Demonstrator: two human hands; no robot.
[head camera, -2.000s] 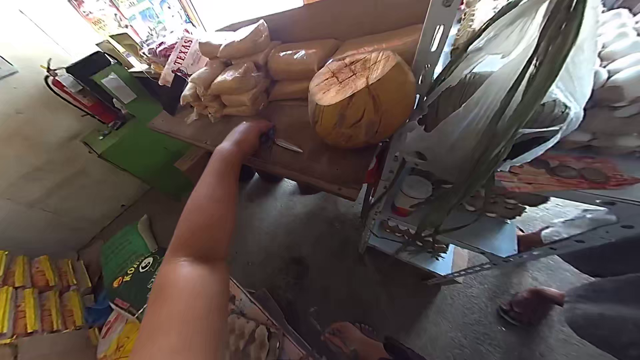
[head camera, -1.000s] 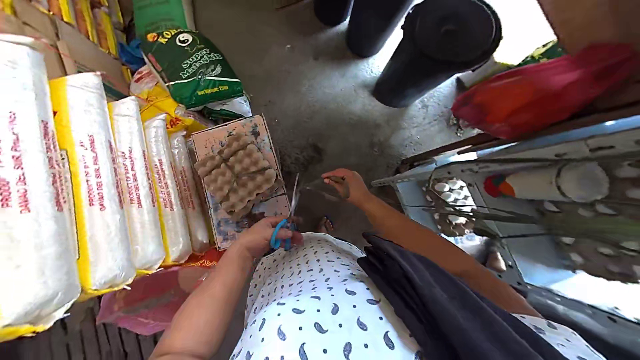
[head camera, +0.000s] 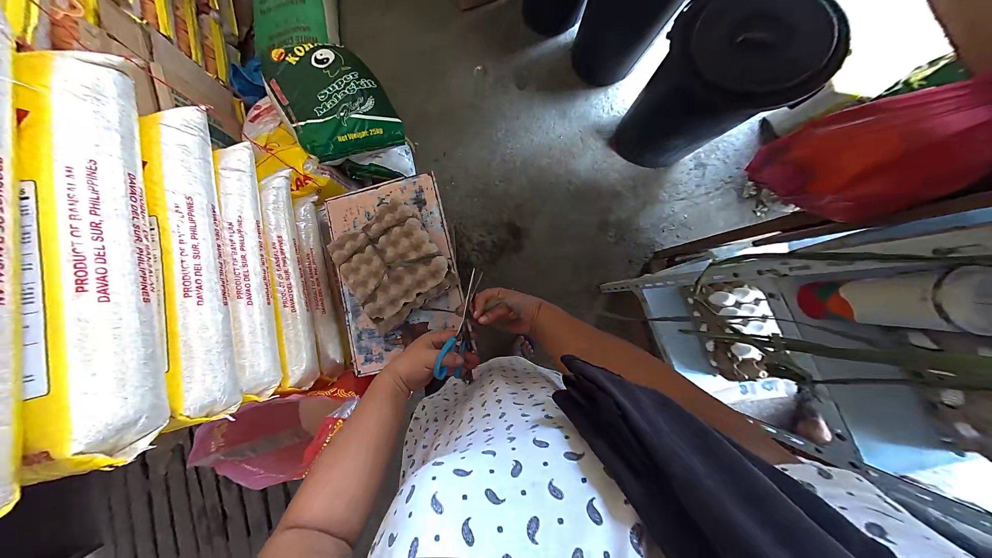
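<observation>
My left hand (head camera: 425, 360) is closed on the blue handles of a pair of scissors (head camera: 447, 358), whose metal blades point up, away from my body, and look parted. Just to the right, my right hand (head camera: 508, 310) pinches the end of a thin strand (head camera: 442, 311) between thumb and fingers. The strand runs left toward a tied stack of cardboard egg trays (head camera: 395, 267). That stack lies on a worn, paint-flecked board (head camera: 358, 322), with ties crossing over it. Whether the blades touch the strand cannot be told.
White and yellow sacks (head camera: 101, 256) stand in a row at the left. A green rice sack (head camera: 333, 105) lies beyond the board. Dark cylindrical containers (head camera: 697, 93) stand on the floor. A metal shelf (head camera: 666, 333) with eggs (head camera: 736, 310) is at the right, a red bag (head camera: 868, 155) above it.
The view has swung from the wooden shelf with bagged goods down to the egg trays. My right hand has come closer to the scissors since one second ago.
</observation>
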